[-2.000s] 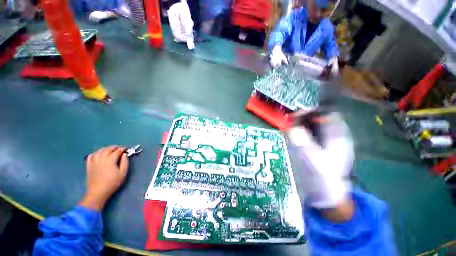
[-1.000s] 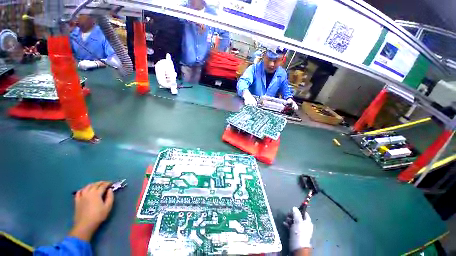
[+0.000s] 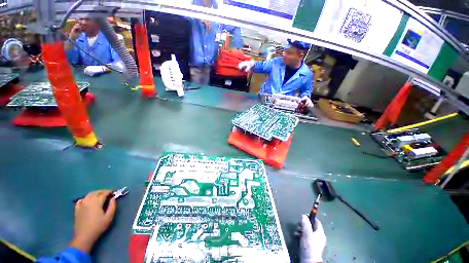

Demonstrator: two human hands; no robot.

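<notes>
A large green circuit board (image 3: 211, 205) lies solder side up on a red support (image 3: 138, 247) right in front of me. My bare left hand (image 3: 93, 218) rests on the mat left of the board, closed round side cutters (image 3: 119, 193) whose silver jaws point right. My gloved right hand (image 3: 311, 240) is right of the board, shut on a second pair of cutters (image 3: 314, 205) with orange near the pivot; their tip points up to a black brush-like block (image 3: 324, 189) with a thin black handle. I cannot tell if the tip touches it.
Another board (image 3: 265, 122) sits on a red support beyond mine, with a person (image 3: 290, 74) behind it. One more board (image 3: 46, 94) stands at the left behind a red-wrapped post (image 3: 67, 95). A board with components (image 3: 411, 149) lies at the right. The bench edge has yellow tape.
My right hand, blurred over the board's right side two seconds ago, is now low at the right. The view has tilted up. The person opposite has stretched one arm sideways. My left hand keeps its hold.
</notes>
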